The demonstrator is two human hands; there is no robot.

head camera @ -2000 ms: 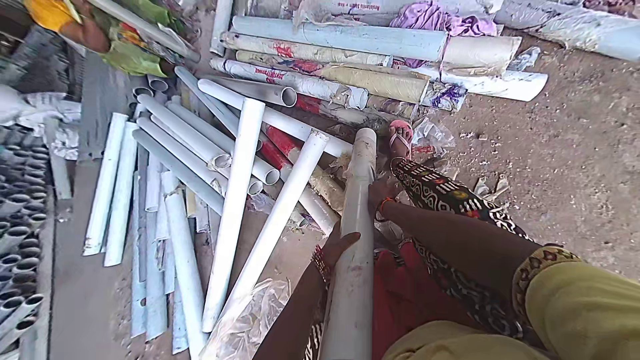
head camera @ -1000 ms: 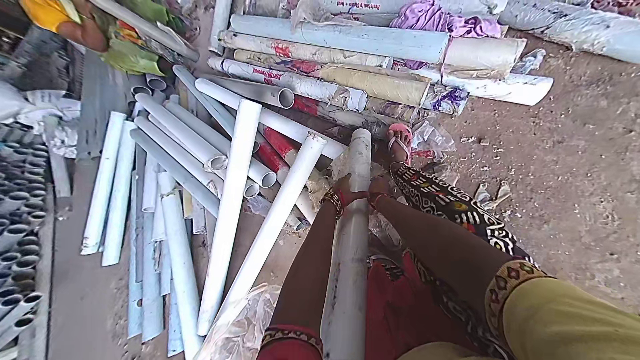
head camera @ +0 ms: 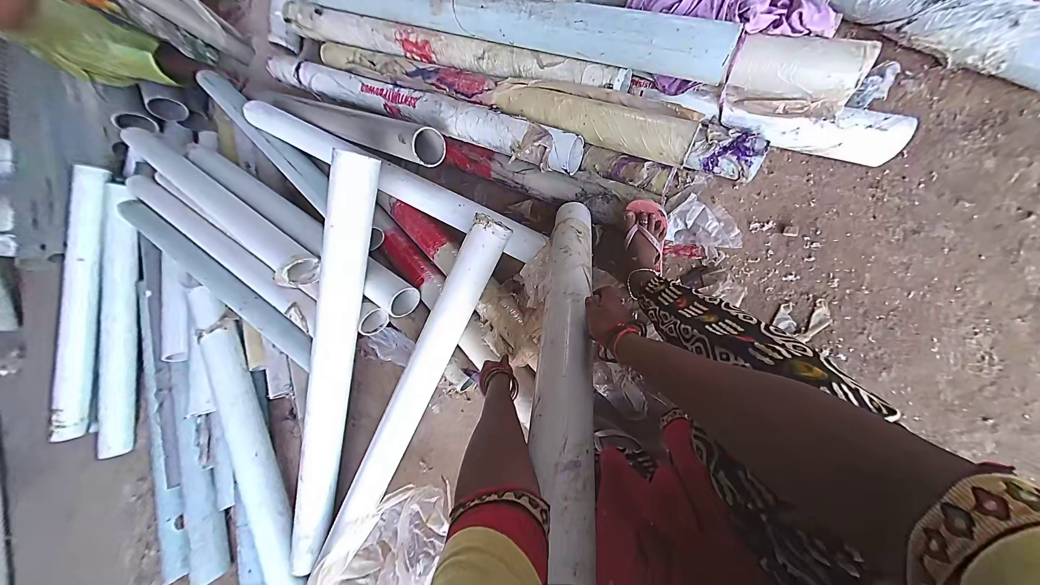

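Note:
A grey-white plastic pipe (head camera: pixel 565 349) stands on a slant in front of me, its lower end near my foot. My right hand (head camera: pixel 611 317) is at its right side, with fingers against the pipe; whether they close around it is not clear. My left hand (head camera: pixel 497 372) is off that pipe, reaching down to its left, among pipes and crumpled plastic wrap; its fingers are mostly hidden. Left of it, a white pipe (head camera: pixel 414 390) and another white pipe (head camera: pixel 337 349) lean across a loose pile of pipes.
Wrapped pipes (head camera: pixel 520 49) lie in rows along the top. Clear plastic film (head camera: pixel 398 536) lies at the bottom. My sandalled foot (head camera: pixel 644 231) is right of the held pipe, on bare soil (head camera: pixel 853 276). Part of another person in green cloth (head camera: pixel 89 41) shows at top left.
My left hand has left the grey-white pipe, where it was one second ago, and moved down and left. My right hand remains beside the pipe.

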